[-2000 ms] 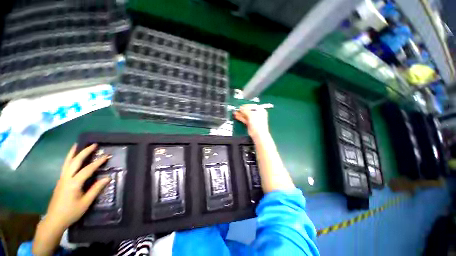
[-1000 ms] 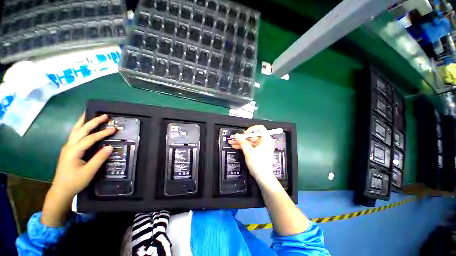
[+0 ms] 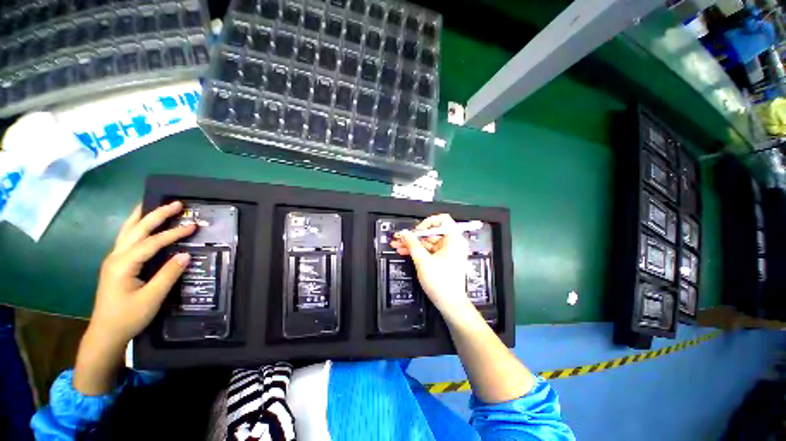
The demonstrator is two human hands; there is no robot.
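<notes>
A black foam tray [image 3: 258, 258] holds phones side by side in its slots. My left hand [image 3: 138, 276] lies on the leftmost phone [image 3: 211, 323], fingers spread and fingertips on its upper part; no tool shows in it. My right hand [image 3: 438, 254] holds a slim white pen-like tool [image 3: 465, 227], with its fingertips over the top of the third phone [image 3: 401, 314]. The tool's working end is hidden or too small to tell. The second phone [image 3: 312, 323] lies uncovered. The hand partly hides the rightmost phone [image 3: 480, 280].
Stacked clear blister trays [image 3: 327, 82] with dark parts stand behind the foam tray, and more [image 3: 103, 52] at upper left. White sheets with blue shapes [image 3: 129, 129] lie beside them. A grey post [image 3: 560, 60] rises behind. Other foam trays with phones [image 3: 642, 224] lie at right.
Since two seconds ago, my right hand has moved from the bench beside the blister tray to the third phone. My left hand stays on the leftmost phone. Little differs from one second ago.
</notes>
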